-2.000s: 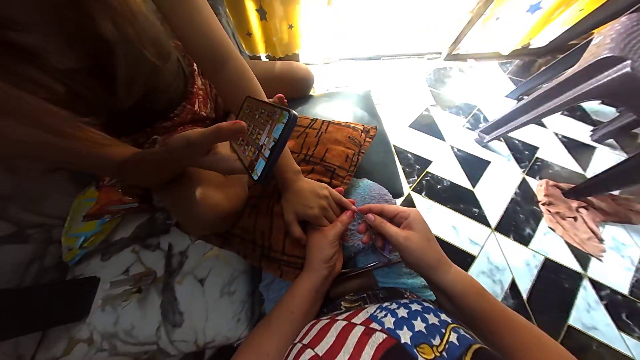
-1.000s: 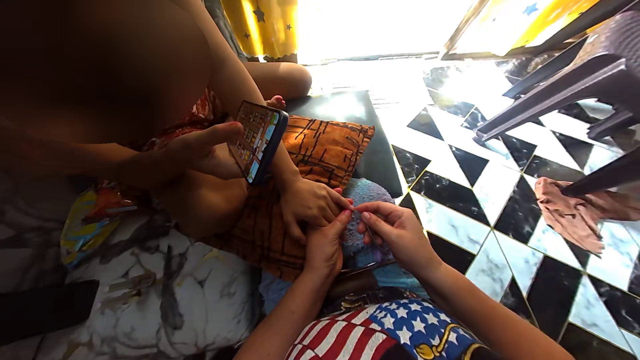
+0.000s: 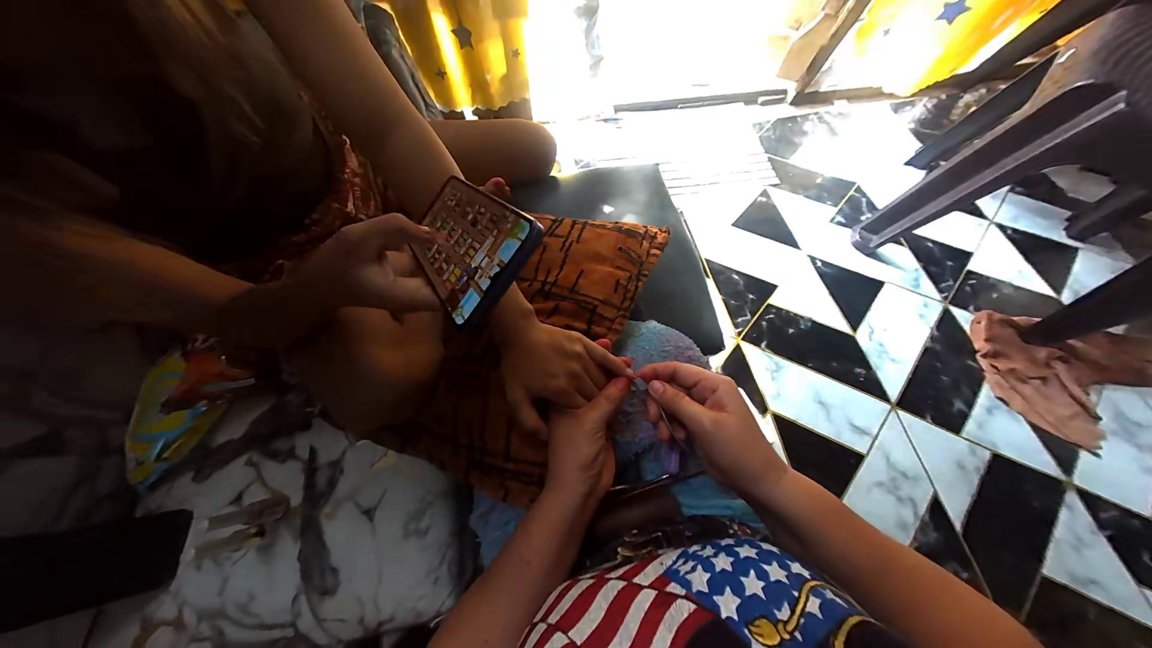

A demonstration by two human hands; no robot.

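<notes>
My left hand [image 3: 583, 436] grips a finger of another person's hand [image 3: 551, 364], which rests palm down over an orange and black patterned cushion [image 3: 598, 261]. Close by on the right, my right hand [image 3: 706, 416] pinches a small, thin item [image 3: 641, 385] at that fingertip; its exact kind cannot be told. Under the hands lies a fuzzy blue and purple cloth [image 3: 661, 346]. The other person's second hand [image 3: 369, 270] touches the screen of a smartphone [image 3: 477, 250], which stands tilted above the cushion and shows a colourful game.
A dark flat mat or board [image 3: 688, 288] lies beyond the cushion. Dark chair legs [image 3: 990, 171] and a crumpled pinkish cloth [image 3: 1035, 378] are at the right on the tiled floor [image 3: 828, 360]. At the left are a colourful packet [image 3: 171, 414] and a dark flat object [image 3: 90, 562].
My right hand has shifted slightly at the other person's fingertip. My left hand keeps its hold, and the smartphone stays in about the same place.
</notes>
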